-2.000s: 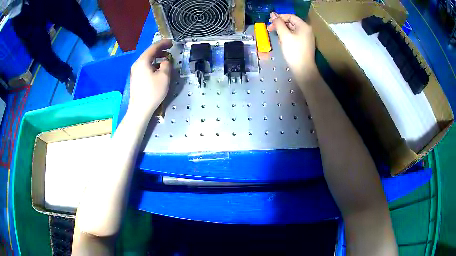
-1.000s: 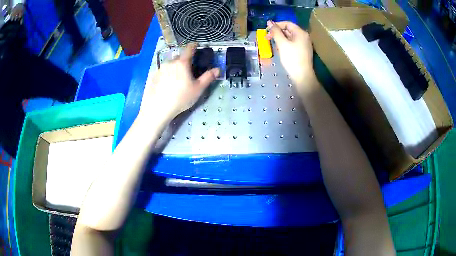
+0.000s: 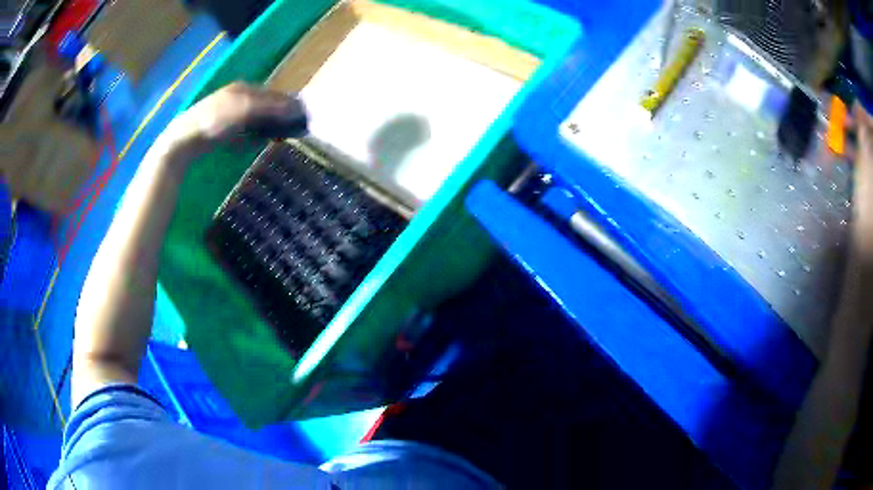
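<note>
My left hand [image 3: 235, 110] is over the far left edge of the shallow cardboard tray, its fingers closed around a dark power adapter [image 3: 290, 117], blurred. The tray has a white liner [image 3: 412, 91] with a hand-shaped shadow on it. Dense rows of stacked adapters [image 3: 306, 230] with shiny pins lie beside and below the tray in the green bin [image 3: 459, 215]. On the perforated plate [image 3: 727, 182], one black adapter [image 3: 797, 122] shows, blurred, beside the orange block [image 3: 838, 124]. My right hand [image 3: 864, 139] is cut off by the right edge near the block; its fingers are unclear.
A slim yellow stick [image 3: 674, 72] lies on the plate. The fan's wire guard [image 3: 790, 24] shows blurred at the top right. The blue bench edge [image 3: 660, 258] lies between the bin and the plate. Brown cartons [image 3: 144, 38] stand on the floor at the upper left.
The view has swung left to the green bin. My left hand has left the fixture and is now over the bin with a dark adapter. My right hand remains near the orange block.
</note>
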